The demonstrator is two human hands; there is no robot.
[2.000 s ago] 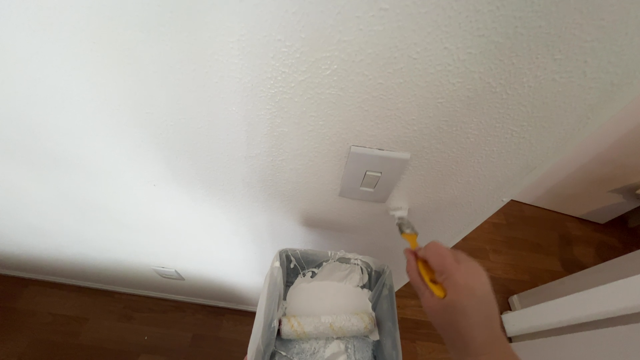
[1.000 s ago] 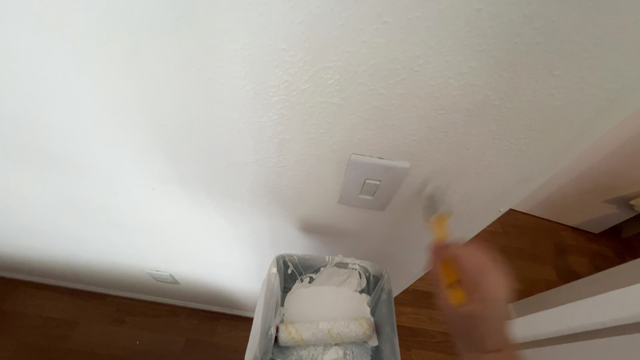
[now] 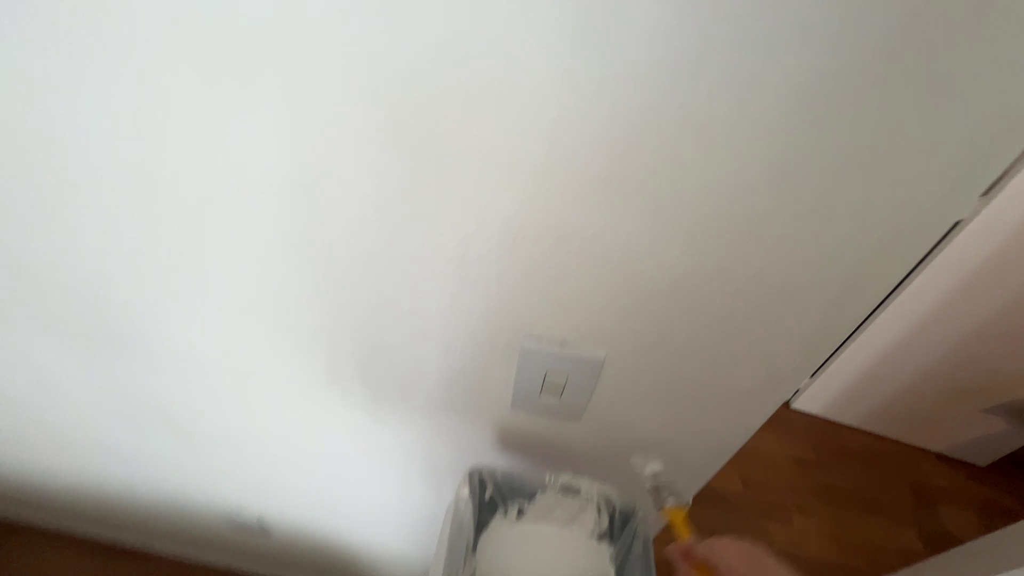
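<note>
My right hand (image 3: 732, 555), partly cut off by the bottom edge, grips a small paintbrush (image 3: 677, 524) by its yellow handle. White paint covers the bristles, which are blurred and lie near or against the white wall (image 3: 360, 200), below and right of the light switch plate (image 3: 558, 379). Directly left of the brush is a grey paint tray or bucket (image 3: 458, 532), smeared with white paint and cut off at the bottom. White paint (image 3: 544, 540) shows inside it. My left hand is out of view.
The wall ends at a slanting edge on the right, with brown wood floor (image 3: 788, 488) beyond. A white panel (image 3: 920, 376) stands past it. Low on the left wall is a blurred small plate (image 3: 250, 524), above the baseboard (image 3: 120, 532).
My right hand and the brush have moved down, from beside the switch plate to below and right of it. The view has tilted upward, so the roller seen earlier in the paint container is out of frame.
</note>
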